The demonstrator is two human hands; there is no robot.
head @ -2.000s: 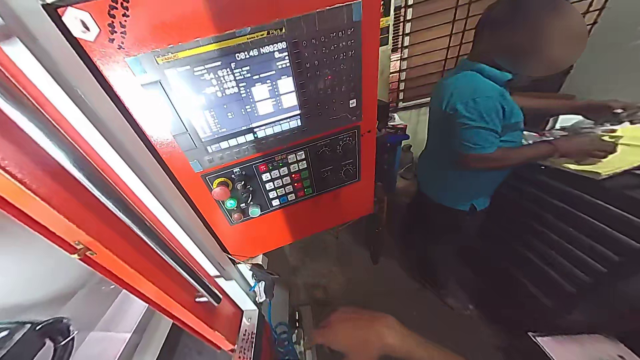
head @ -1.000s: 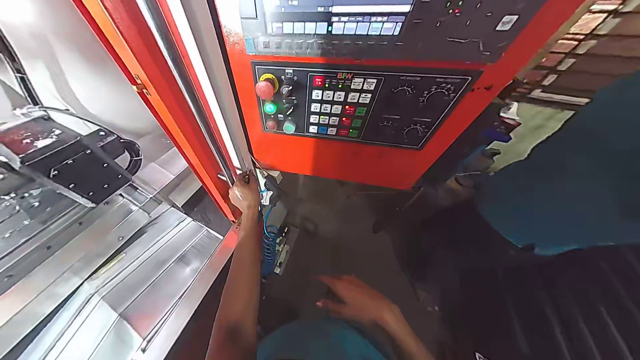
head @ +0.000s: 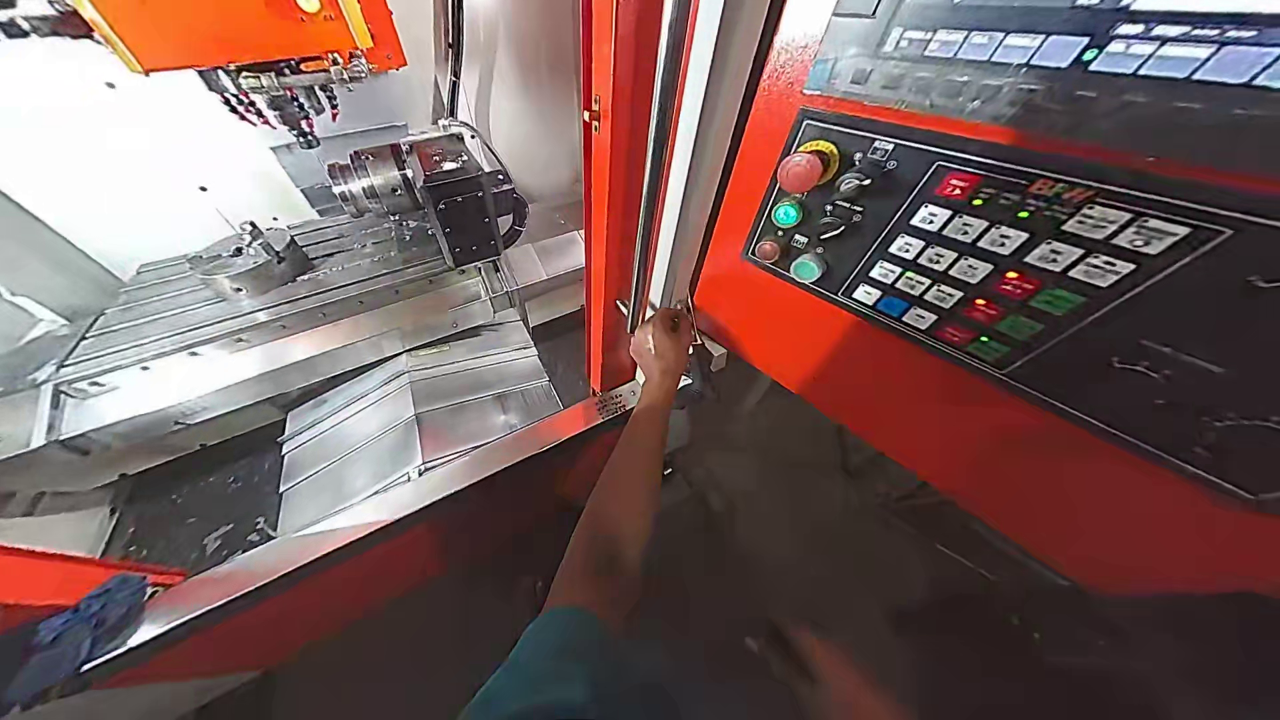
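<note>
My left hand (head: 662, 345), its fingers curled, is at the lower end of the red door frame (head: 612, 200) of a CNC milling machine, beside the control panel. What it grips is too small to make out. Low at the bottom, my right hand (head: 800, 655) is blurred and dark, near no object that I can tell. The control panel (head: 900, 330) has a red emergency stop button (head: 801, 172), green buttons and a keypad. Inside the machine, a rotary indexer (head: 465, 200) with a chuck and a round fixture (head: 250, 265) sit on the slotted table (head: 330, 270).
An orange spindle head (head: 240, 35) with coolant nozzles hangs above the table. Sloped metal way covers (head: 410, 410) lie in front. The machine's sill (head: 480, 445) runs across below them, with a blue cloth (head: 85, 630) at its left end.
The view has swung left to the machine's inside. My left hand, out of view two seconds ago, was at the door frame's lower end one second ago and still is. The co-worker is out of view.
</note>
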